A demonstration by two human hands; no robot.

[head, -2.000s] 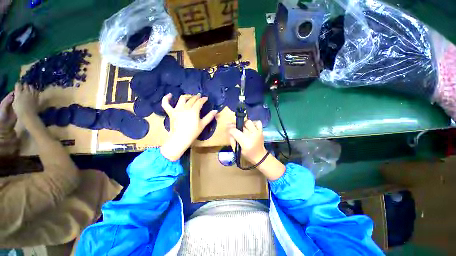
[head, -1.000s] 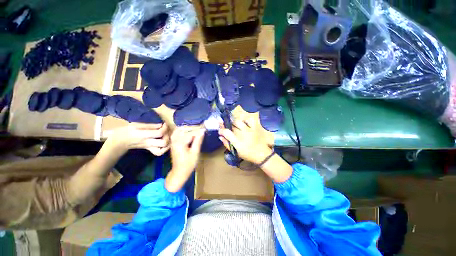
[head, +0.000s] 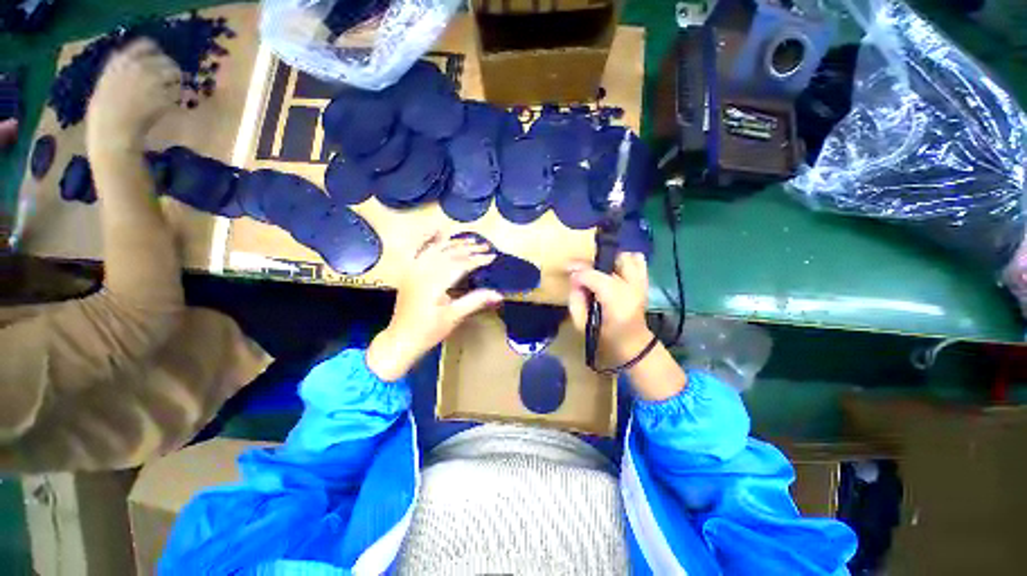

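Observation:
My left hand (head: 434, 290) holds a dark oval plastic cover (head: 506, 273) by its left side, at the near edge of the cardboard work mat (head: 389, 231). My right hand (head: 617, 302) grips the black soldering iron (head: 606, 242), with its metal tip pointing up and away over the piled covers. More dark covers (head: 473, 169) lie in overlapping piles beyond my hands. The shallow finished-parts box (head: 467, 388) is at my lap, with one cover (head: 543, 384) flat in it and another dark cover near its far side.
A person's arm (head: 141, 225) reaches over the small parts (head: 197, 56) at far left, beside a row of covers. An upright carton (head: 543, 70) and small clear bag (head: 358, 43) stand beyond. The soldering station (head: 738, 124) and large clear bag (head: 912, 146) are at right.
The iron has lifted from the work between my hands and moved right, tip up. My left hand now holds a cover alone. A cover now lies in the box. The other person's arm moved to the small parts.

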